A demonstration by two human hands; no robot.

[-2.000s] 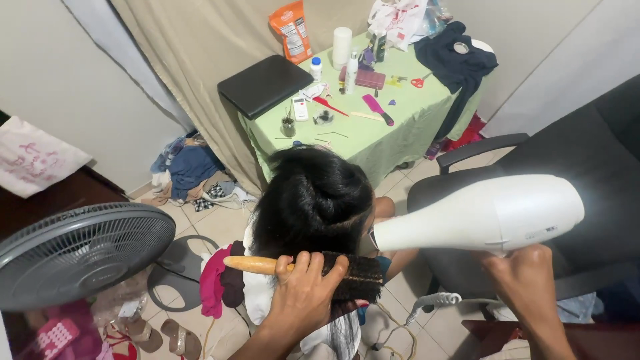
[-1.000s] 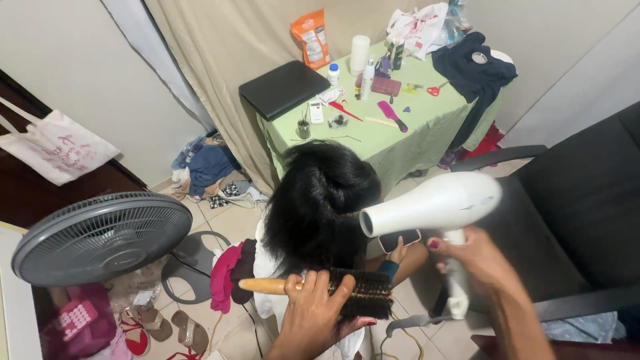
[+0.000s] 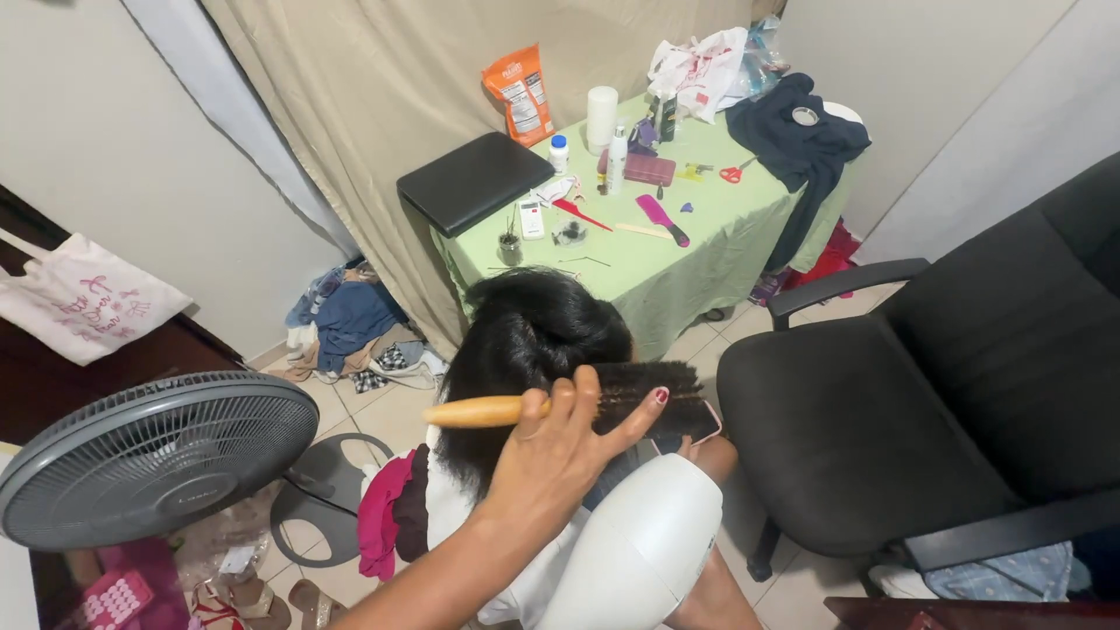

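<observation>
My left hand is closed on a round hairbrush with a wooden handle and dark bristles, held level against the dark hair of a seated person. A white hair dryer is at the bottom centre, its body large and close below the brush; its handle is out of sight. My right hand does not show. The seated person wears a white top and holds a phone with a pink edge, partly behind the brush.
A pedestal fan stands at left, a black office chair at right. Ahead, a table with a green cloth bears a black laptop, a pink comb, red scissors and bottles. Clothes and sandals lie on the floor.
The hair dryer has moved from the right of the head down to the bottom centre, and my right hand has gone out of view. The brush is now higher, beside the head.
</observation>
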